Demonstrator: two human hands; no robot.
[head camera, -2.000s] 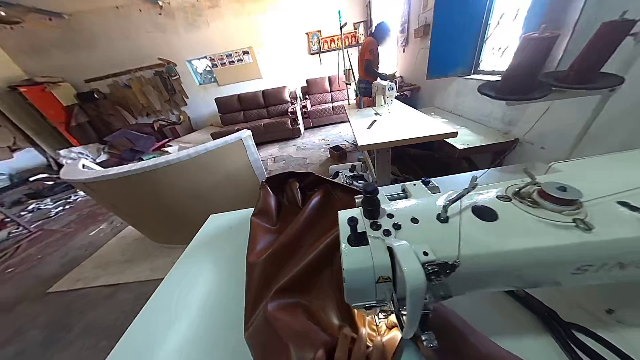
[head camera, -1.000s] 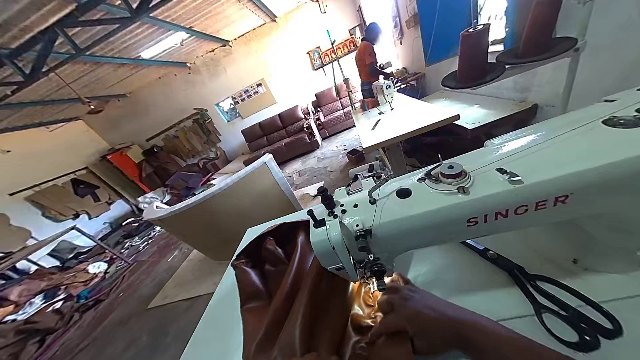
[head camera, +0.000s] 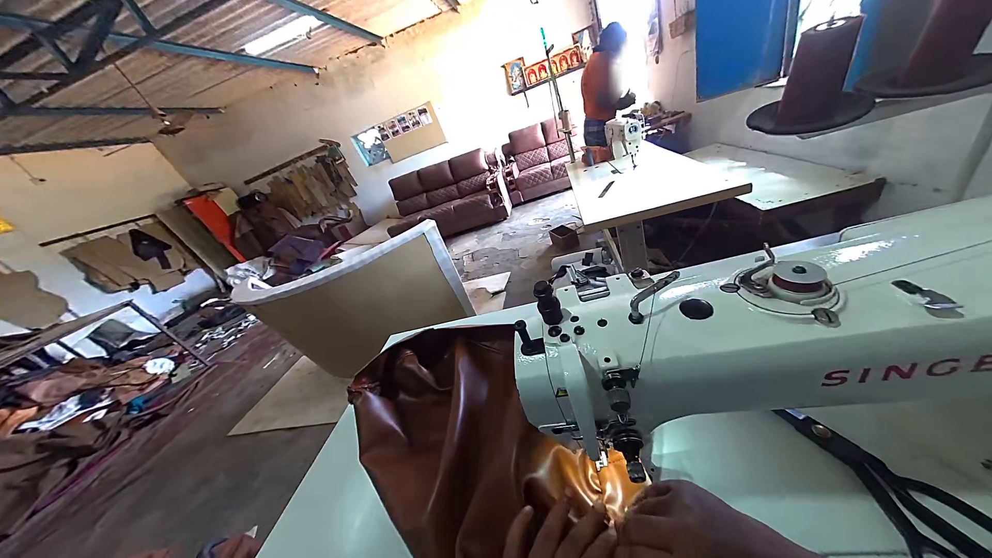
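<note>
A Singer sewing machine (head camera: 744, 333) stands on a pale table, its needle area lit. Brown glossy leather-like material (head camera: 457, 434) lies in folds left of the machine head and runs under the presser foot (head camera: 601, 459). My left hand (head camera: 562, 531) rests on the material with its fingers spread, just below the foot. Close beside it on the right, my right hand (head camera: 670, 523) has curled fingers on the material's edge; whether it pinches it is hard to tell. Both hands are partly cut off by the bottom edge.
Black-handled scissors (head camera: 876, 473) lie under the machine arm. Thread cones (head camera: 825, 74) stand at upper right. Beyond are a curved padded panel (head camera: 364, 302), another sewing table (head camera: 659, 186), brown sofas (head camera: 449, 190) and a person (head camera: 603, 85) standing. Fabric heaps (head camera: 70, 403) lie at left.
The view has swung, showing more of the ceiling and left side. My left hand, out of sight one second ago, shows on the material again. My right hand remains near the presser foot.
</note>
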